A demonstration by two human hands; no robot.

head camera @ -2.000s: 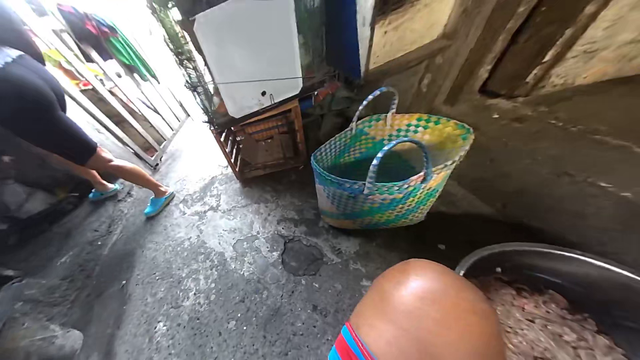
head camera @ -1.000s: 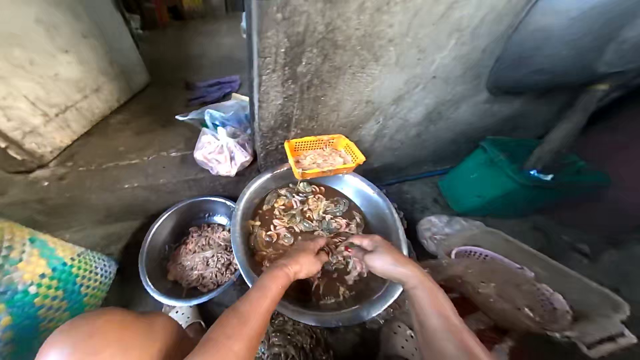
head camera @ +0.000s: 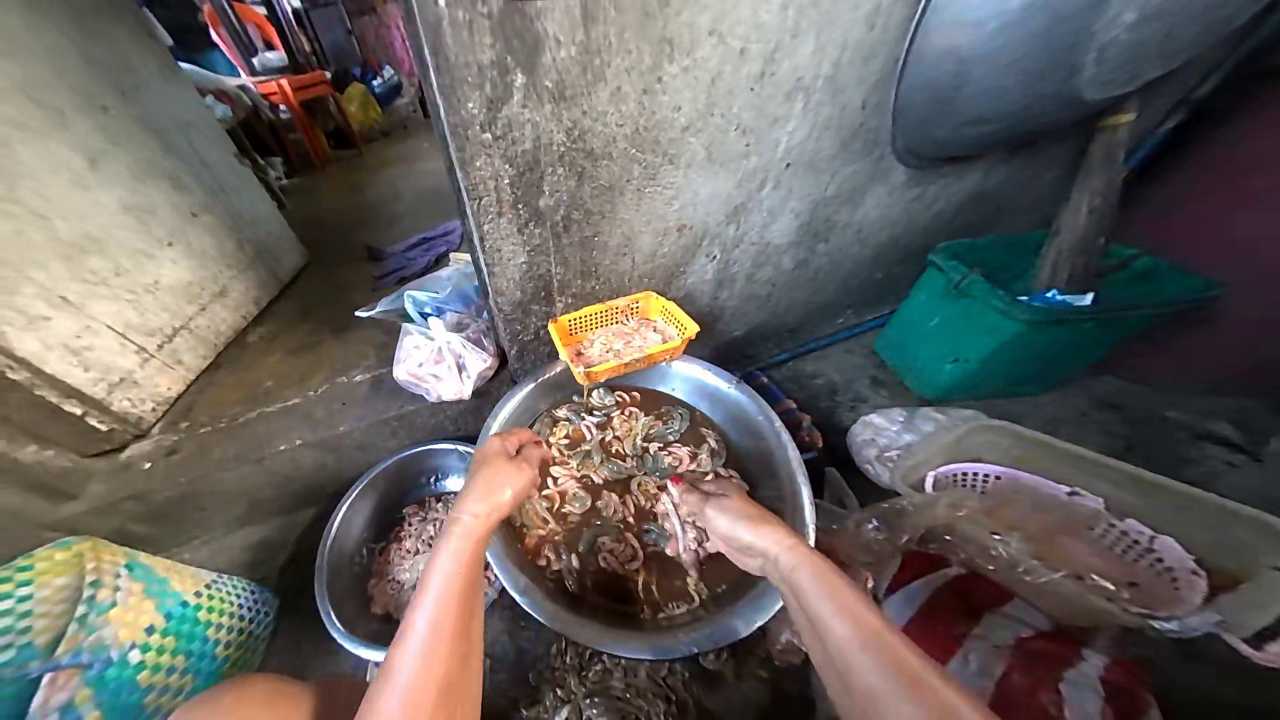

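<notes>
A large round metal basin (head camera: 775, 430) holds brown liquid and many pale and greenish curled pieces (head camera: 620, 440) that look like intestines; I cannot tell for sure. Over its left side is my left hand (head camera: 503, 475), fingers bent together; whether anything is between them cannot be seen. My right hand (head camera: 725, 520) holds pale, stringy strands at the basin's right side, some hanging toward the liquid. A yellow perforated basket (head camera: 625, 337) with small pale pieces rests at the basin's far rim. To the left, a smaller metal bowl (head camera: 340, 560) contains pinkish pieces, partly behind my left forearm.
A woven plastic bag (head camera: 130, 625) stands at lower left. Plastic bags (head camera: 445, 355) lie by the wall edge (head camera: 480, 250). At right are a green container (head camera: 985, 330) and a long tub (head camera: 1080, 455) with a pink perforated basket (head camera: 1150, 560). More curled pieces lie below the basin.
The view has swung from the alley to the basins. Since one second ago, my hands have moved apart above the large basin, my left hand toward its left rim.
</notes>
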